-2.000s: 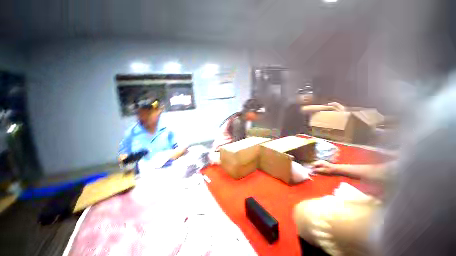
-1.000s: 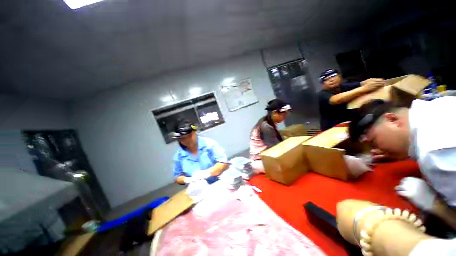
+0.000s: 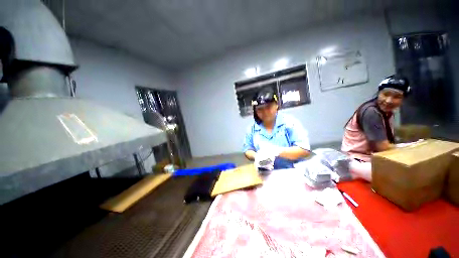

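Observation:
Neither of my hands is in view. Nearest in front of me is the padded pink-white table cover [image 3: 272, 221], wrinkled and glaring white in places. The red table cloth [image 3: 397, 221] lies to its right. A small dark thing [image 3: 439, 253] is cut off by the bottom edge at the right; I cannot tell what it is. Clear poly bags [image 3: 322, 169] lie piled at the cover's far end. A carton [image 3: 412, 174] stands on the red cloth, with part of another at the right edge. A pen-like stick [image 3: 350, 199] lies near the colour boundary.
Mesh conveyor belt [image 3: 161, 219] at left, bearing a cardboard pad [image 3: 137, 192], with a grey exhaust hood [image 3: 75, 136] above. Another cardboard pad [image 3: 236, 179] lies by black housings [image 3: 201, 186] and blue film [image 3: 204, 169]. One person [image 3: 274, 136] in blue and another [image 3: 372, 123] in pink are across the table.
The view has swung left, bringing in the hood and belt. The arm with the beaded bracelet, the black housing under it and the people at the right have left the view.

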